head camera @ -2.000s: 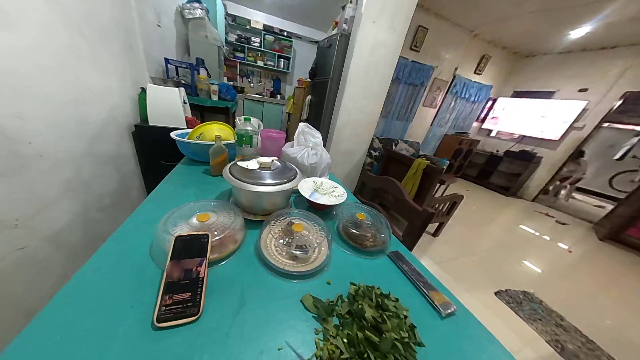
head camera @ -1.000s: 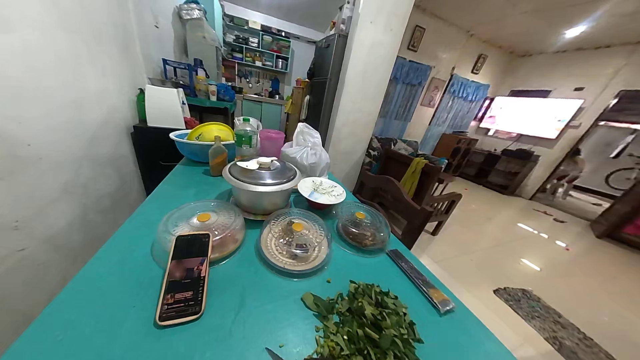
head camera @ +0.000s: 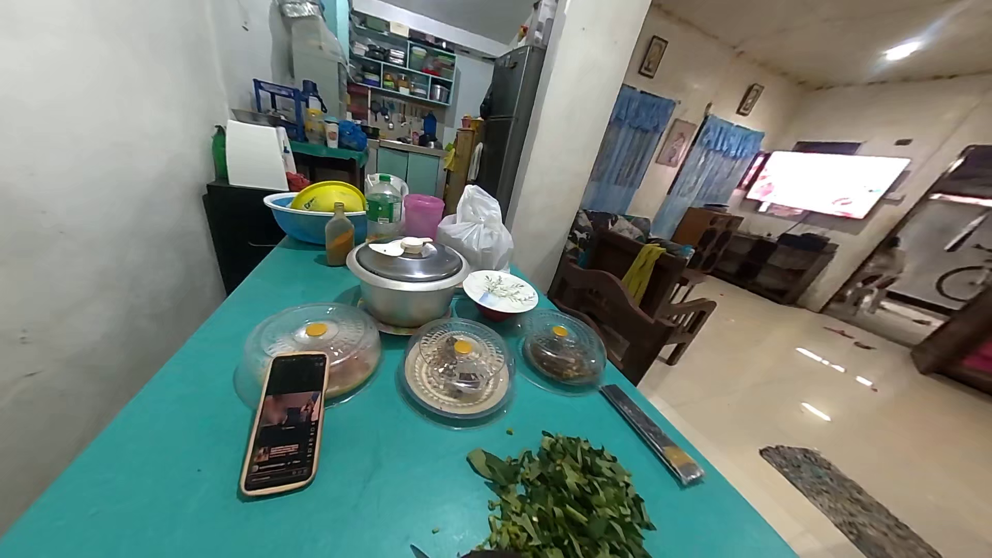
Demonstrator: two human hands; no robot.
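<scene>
Neither of my hands can be made out in the head view. A heap of chopped green leaves [head camera: 570, 496] lies on the teal table [head camera: 372, 473] at the near edge. A small pointed dark tip [head camera: 418, 552], perhaps a knife's, shows at the bottom edge, with a dark shape just right of it that I cannot identify. To the left, a smartphone [head camera: 285, 422] leans on a clear domed food cover [head camera: 310, 333], its screen lit. Two more covered dishes, a middle one [head camera: 457, 376] and a right one [head camera: 563, 353], stand behind the leaves.
Beyond the covers stand a lidded metal pot [head camera: 407, 291], a floral plate [head camera: 500, 291] on a red bowl, a white plastic bag [head camera: 477, 232], a glass bottle [head camera: 339, 236] and a blue basin [head camera: 298, 223]. A long flat packet [head camera: 651, 434] lies along the right edge, near a wooden chair [head camera: 620, 310].
The dark pointed tip at the bottom edge shifts position between frames. A dark shape beside it now shows at the bottom edge. The phone, pot and covered dishes stay put.
</scene>
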